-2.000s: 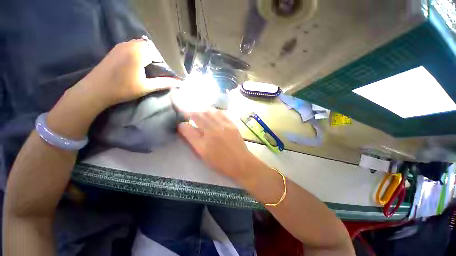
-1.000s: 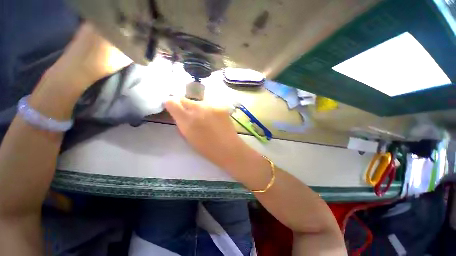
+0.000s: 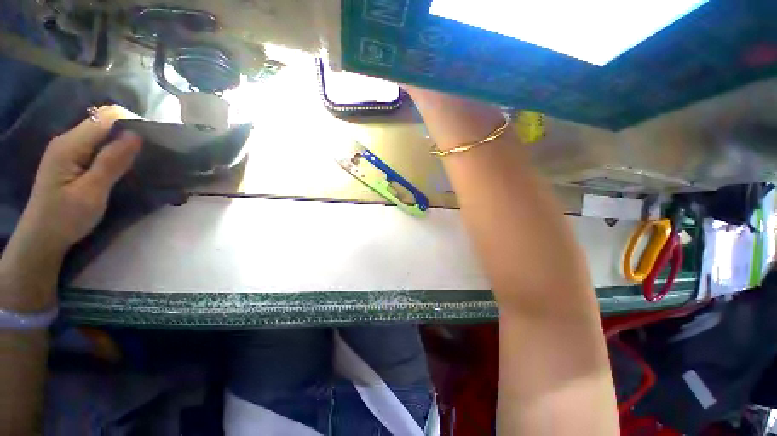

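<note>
My left hand (image 3: 77, 174) grips the edge of the dark garment piece (image 3: 183, 153) between thumb and fingers, left of the presser foot area. The piece lies on the machine bed (image 3: 294, 170) and table, with folds running off to the left. My right forearm reaches up past the snips; the right hand is hidden behind the control panel (image 3: 528, 77), so its fingers do not show. The needle area is partly lost in lamp glare.
Blue and lime snips (image 3: 388, 180) lie on the bed. A smartphone (image 3: 362, 92) is behind them. A yellow item (image 3: 530, 127) is beside my right wrist. Yellow and red scissors (image 3: 656, 260) are at the right end of the white table (image 3: 341, 247). A red stool shows below.
My right hand has left the cloth and moved right and up behind the panel. My left hand stays on the garment. The view has shifted, and the machine head sits further left.
</note>
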